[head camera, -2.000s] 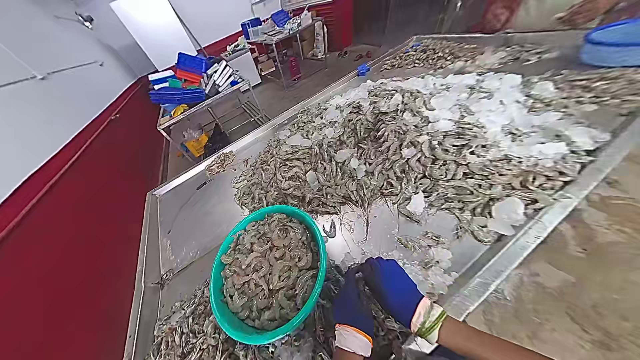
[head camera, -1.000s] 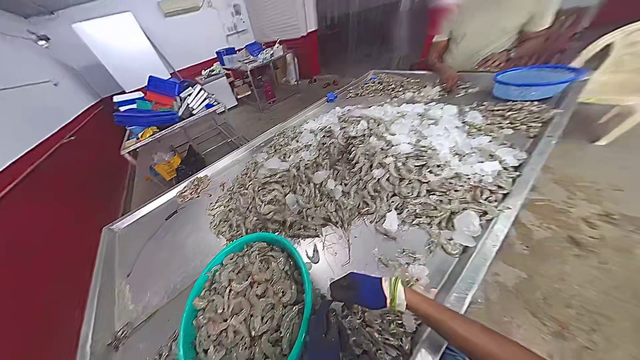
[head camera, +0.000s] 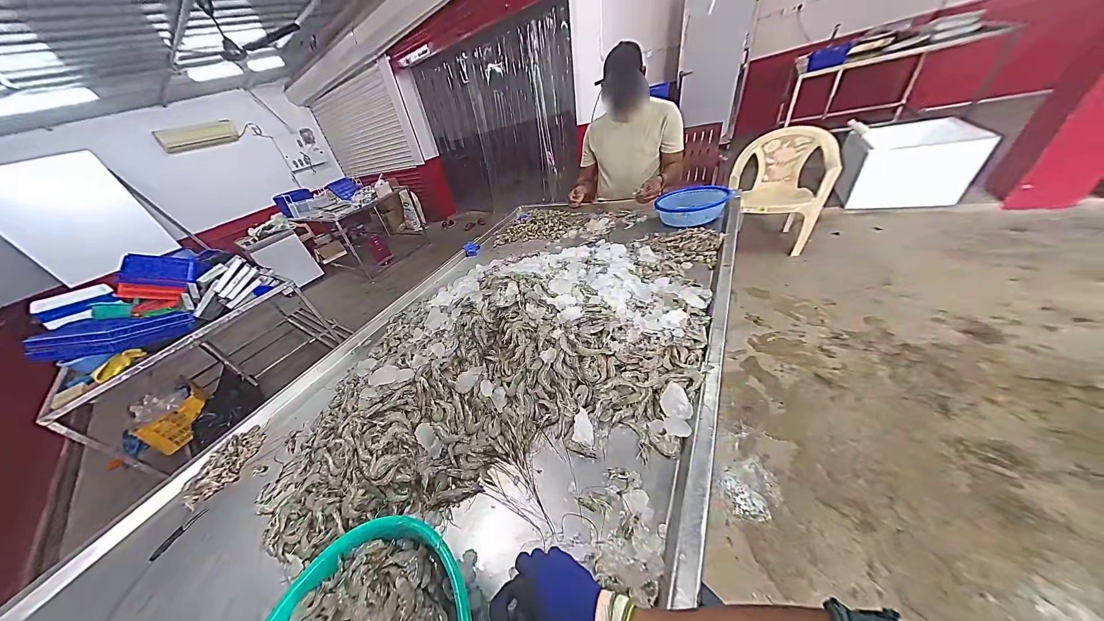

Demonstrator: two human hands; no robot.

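Observation:
My right hand (head camera: 552,586), in a blue glove with a pale cuff, is at the bottom middle, just right of a green plastic basket (head camera: 435,542) filled with shrimp (head camera: 384,582). Its fingers point down and what is under them is hidden. A dark gloved shape beside it may be part of my left hand, but this cannot be made out. Beyond the basket, a large heap of whole shrimp (head camera: 483,371) mixed with ice (head camera: 578,267) covers much of the steel table (head camera: 224,552).
Across the table a person (head camera: 634,142) stands near a blue basket (head camera: 693,207). A plastic chair (head camera: 785,172) and a white box (head camera: 918,164) are at the right. Trays (head camera: 155,276) are stacked on a left-hand rack. A thin dark tool (head camera: 177,535) lies near the table's left edge.
The view has tilted up strongly, bringing the far person and room into sight. Two seconds ago both gloved hands showed together over shrimp right of the green basket.

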